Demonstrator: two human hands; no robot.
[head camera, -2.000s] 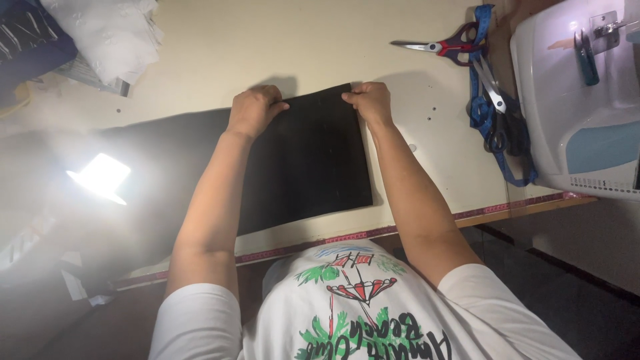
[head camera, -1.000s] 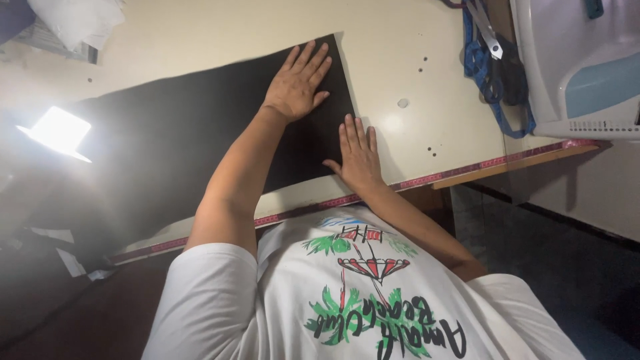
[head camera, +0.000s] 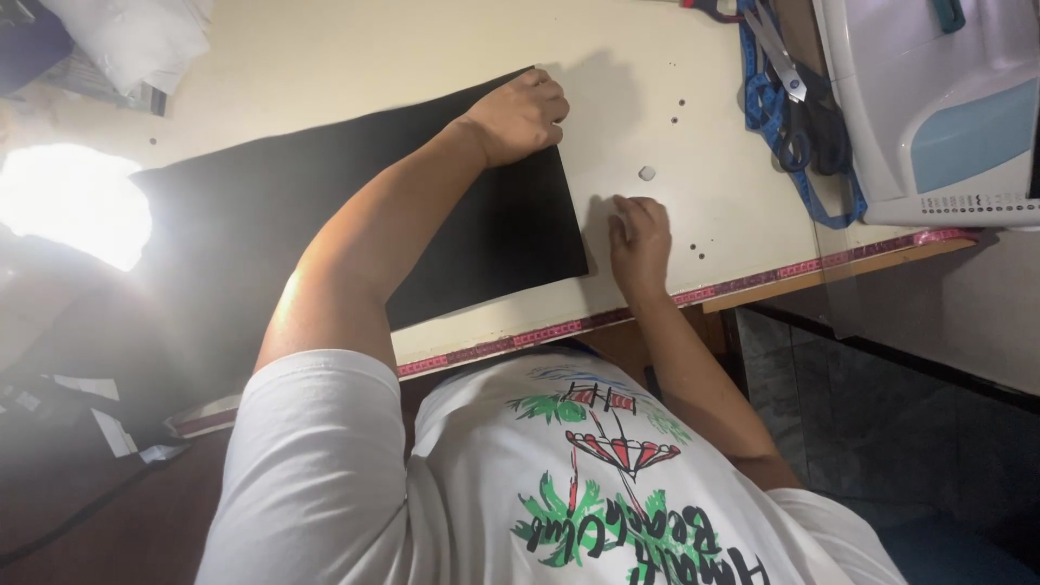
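Note:
Black fabric lies flat across the cream table, its short right edge running down from the far corner. My left hand is at that far right corner, its fingers curled over the edge; whether they pinch the cloth is hidden. My right hand is just right of the fabric's near right part, apart from it, with fingers loosely bent and no object visible in them. A small pale piece, perhaps chalk, rests beyond my right hand.
At the right lie black-handled scissors on a blue measuring tape, beside a white sewing machine. Pink measuring tape runs along the near table edge. A bright lamp glares at left. White plastic lies far left.
A second ago both palms lay spread, the left on the fabric and the right at its near right edge. Now my left hand is curled at the far corner and my right is off the cloth.

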